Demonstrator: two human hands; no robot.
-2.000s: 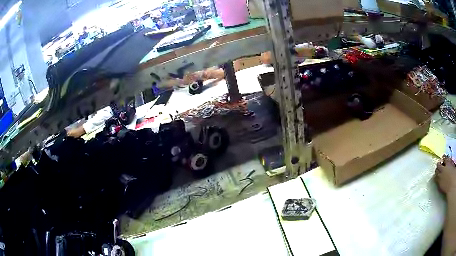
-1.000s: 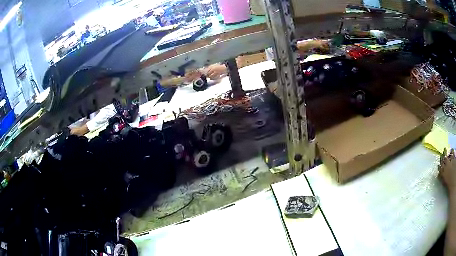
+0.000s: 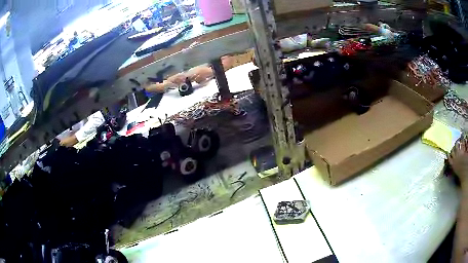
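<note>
Neither of my hands is in view. A grey speckled block (image 3: 291, 211) lies on the white bench (image 3: 379, 205) between two dark lines, nearest in front of me. A shallow brown cardboard tray (image 3: 367, 149) stands behind it to the right, beside the metal post (image 3: 274, 97). Its near part shows bare cardboard; dark wheeled units show at its shaded back. A wheeled chassis (image 3: 187, 154) with pale hubs stands left of the post, against a large dark heap (image 3: 77, 190).
At the right edge, another person's hand (image 3: 458, 156) and forearm are beside a yellow sheet (image 3: 437, 135). Wire bundles (image 3: 427, 71) lie behind the tray. Arms of people opposite show beneath the shelf. A pink bottle (image 3: 215, 11) stands on the upper shelf.
The view has shifted, so the block, tray and post appear farther left. The block and tray keep their places on the bench. The other person's hand stays by the yellow sheet.
</note>
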